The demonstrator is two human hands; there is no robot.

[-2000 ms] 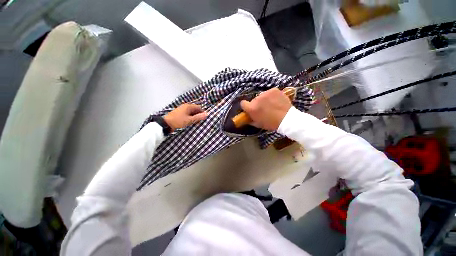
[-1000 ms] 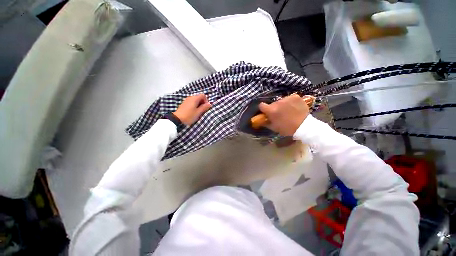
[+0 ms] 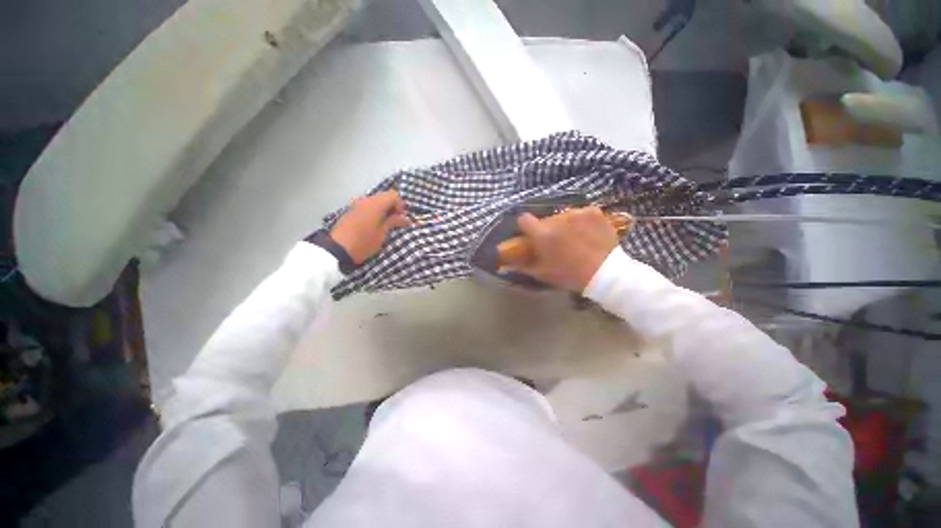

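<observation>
The black-and-white checked garment point(image 3: 454, 191) lies bunched across the off-white padded ironing table point(image 3: 310, 155). My right hand point(image 3: 568, 248) is closed round the wooden handle of the steam iron point(image 3: 500, 232), whose dark pointed plate rests on the garment, tip to the left. My left hand point(image 3: 363, 228), with a dark band at the wrist, is at the garment's left part, fingers curled on the cloth; whether it pinches the cloth is partly hidden. The garment's right end spreads behind and right of the iron.
A thick cream pressing buck point(image 3: 155, 155) curves along the left. A long white beam point(image 3: 495, 67) reaches the garment from behind. Dark hoses point(image 3: 825, 189) and a thin pale line run right from the iron. A white surface with a brown item point(image 3: 848, 124) stands at the right; red containers are below.
My view has turned. My left hand has shifted toward the garment's left end and its fingers are more curled. The iron remains in my right hand on the cloth, with more garment visible to its right.
</observation>
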